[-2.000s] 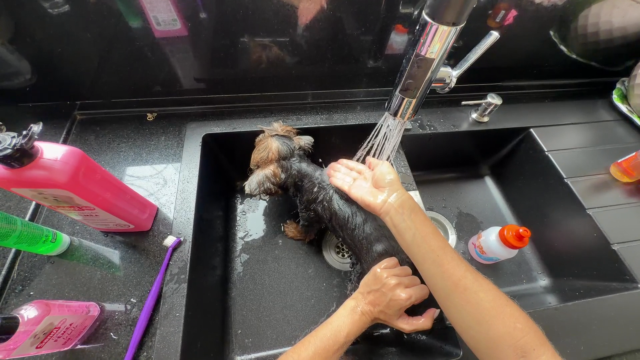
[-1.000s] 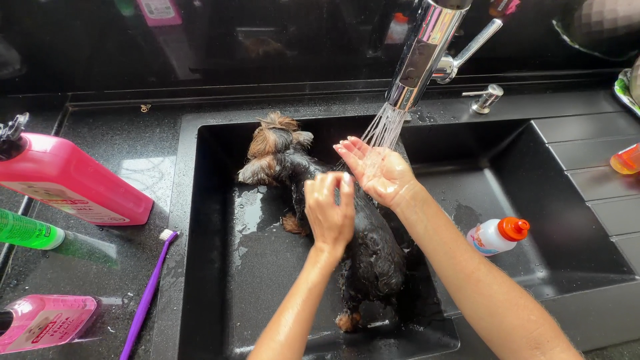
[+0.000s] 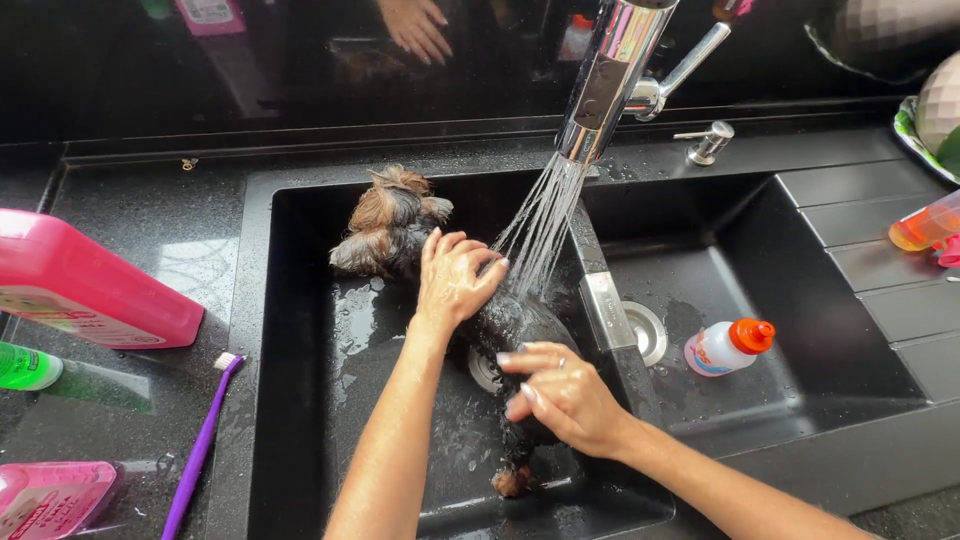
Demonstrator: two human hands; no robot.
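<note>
A small wet dog (image 3: 405, 217) with black and tan fur stands in the left basin of a black sink (image 3: 259, 300), its head toward the far left corner. Across its shoulders lies my left hand (image 3: 457, 277), fingers spread, gripping nothing. My right hand (image 3: 562, 390) is over the dog's hindquarters with its fingers apart and partly bent; whether it touches the fur I cannot tell. From the chrome faucet (image 3: 592, 112) a spray of water falls on the dog's back, between my hands. A metal drain (image 3: 486, 371) shows partly beneath the dog.
In the right basin stands a small bottle with an orange cap (image 3: 727, 346). On the left counter are a large pink bottle (image 3: 97, 285), a green tube (image 3: 26, 367), a smaller pink bottle (image 3: 56, 495) and a purple toothbrush (image 3: 199, 450). A soap dispenser (image 3: 709, 142) is behind the sink.
My right hand has left the water stream and moved down over the dog's hindquarters. Since the oldest frame, my left hand has gone from the dog's rear to its shoulders.
</note>
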